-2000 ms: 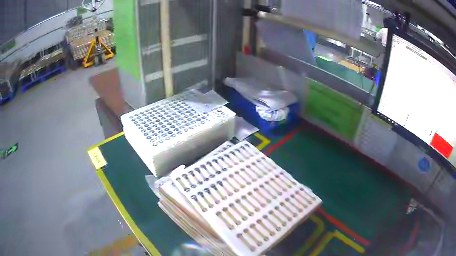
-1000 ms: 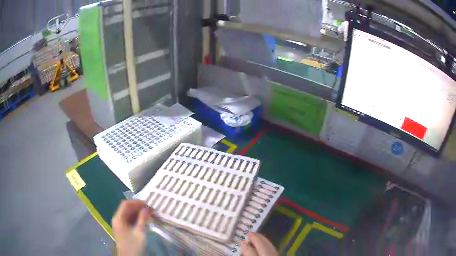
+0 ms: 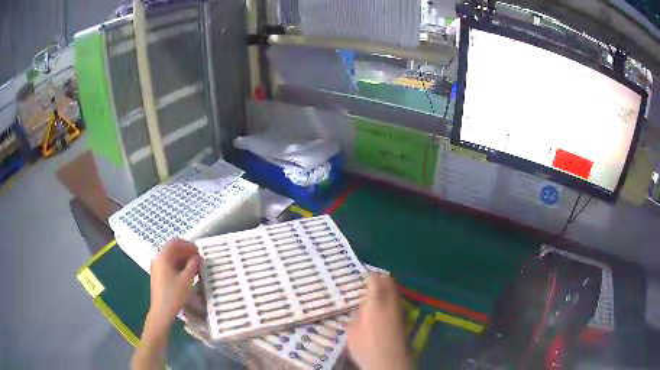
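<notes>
A white parts tray (image 3: 271,278) with rows of long slots is tilted over the tray stack (image 3: 242,353) at the front centre. Small dumbbell-shaped parts lie in slots toward its right side. My left hand (image 3: 172,278) grips the tray's left edge, thumb on top. My right hand (image 3: 378,325) is blurred at the tray's lower right corner; its fingertips are unclear, so I cannot tell whether it grips the tray. More parts show in the slots of the tray beneath.
A taller white tray stack (image 3: 250,209) with round dots stands behind at left. A blue bin (image 3: 329,173) holds crumpled bags. A monitor (image 3: 543,108) shows a red block. A dark, blurred fixture (image 3: 550,296) is at right, before a white tray (image 3: 606,289).
Both hands have come into view since the first frame. The upper tray has turned and moved relative to the tray beneath. The camera view has swung right.
</notes>
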